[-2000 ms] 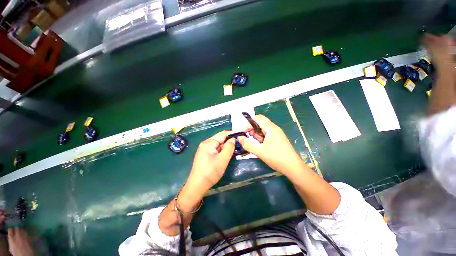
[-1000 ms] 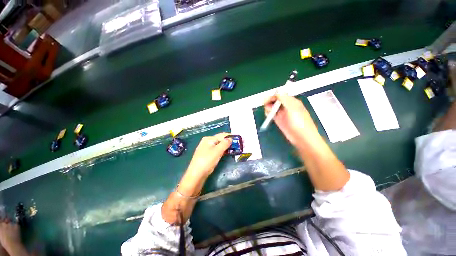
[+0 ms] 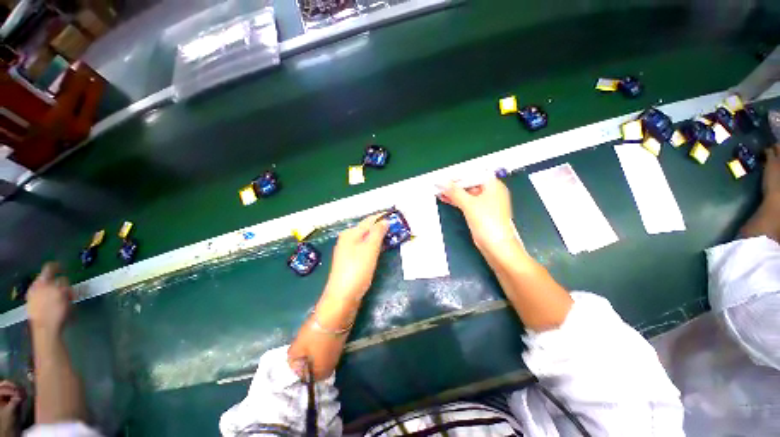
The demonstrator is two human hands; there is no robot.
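Note:
My left hand [image 3: 357, 252] holds a small black device unit [image 3: 396, 229] with blue inside, over the left edge of a white paper strip [image 3: 425, 247]. My right hand [image 3: 483, 213] is at the strip's upper right, by the pale rail, apart from the unit. Its fingers close on a slim pale tool [image 3: 472, 181] with a dark end, lying nearly level; it is blurred, and its tip by the fingers cannot be made out. Another unit [image 3: 304, 259] with a yellow tab lies on the green bench left of my left hand.
Two white strips [image 3: 573, 209] [image 3: 650, 188] lie to the right. Several units [image 3: 657, 125] cluster at far right, by a person's arm. More units [image 3: 375, 156] are spaced along the green belt [image 3: 428, 94] beyond the rail [image 3: 325, 205]. Another person's hand [image 3: 50, 299] reaches over at left.
My right hand has moved slightly left and down, and the tool has tilted nearly level. My left hand has raised the unit slightly away from me. Belt units have shifted left. A person's arm has reached in at left.

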